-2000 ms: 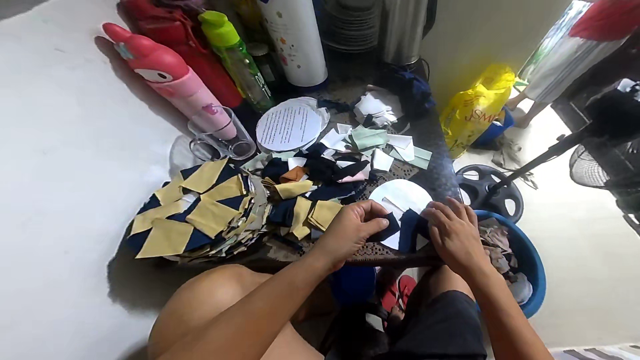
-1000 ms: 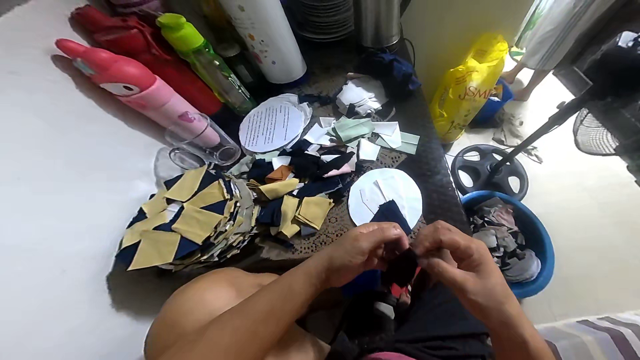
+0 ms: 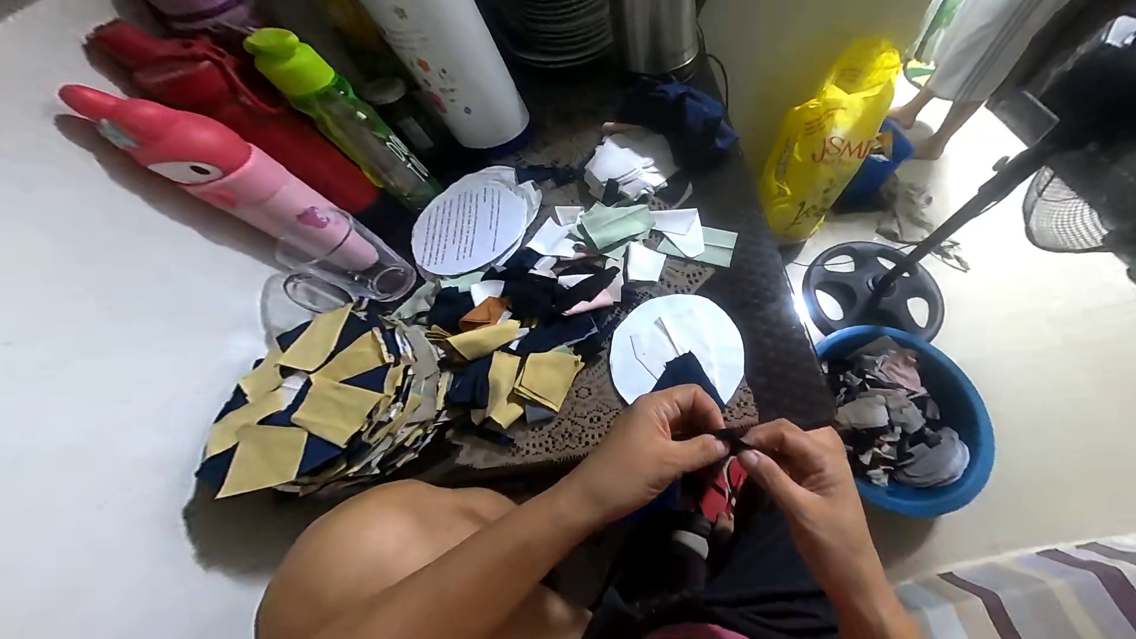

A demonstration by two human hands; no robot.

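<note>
Between their fingertips, my left hand (image 3: 661,444) and my right hand (image 3: 799,470) pinch a small dark fabric scrap (image 3: 732,437) just past the table's near edge. Beyond my left hand lies a round white disc (image 3: 630,355) with pale scraps and a navy scrap (image 3: 688,377) on it. Tan, black, orange and navy scraps (image 3: 546,377) are heaped left of the disc. Farther left is a thick stack of tan and navy patchwork pieces (image 3: 337,408). Green and white scraps (image 3: 617,224) lie behind, beside a round sheet bearing print (image 3: 470,222).
Bottles, among them a pink one (image 3: 266,195) and a green one (image 3: 355,124), and a clear glass (image 3: 342,257) line the left. A blue basin of scraps (image 3: 976,444), a fan stand (image 3: 874,288) and a yellow plastic bag (image 3: 821,151) are at right. A person's legs (image 3: 936,124) show behind.
Two seconds ago my hands were over the white disc with dark pieces; now they are nearer my lap, at the table's near edge, and closer together. The navy scrap on the disc shows more fully.
</note>
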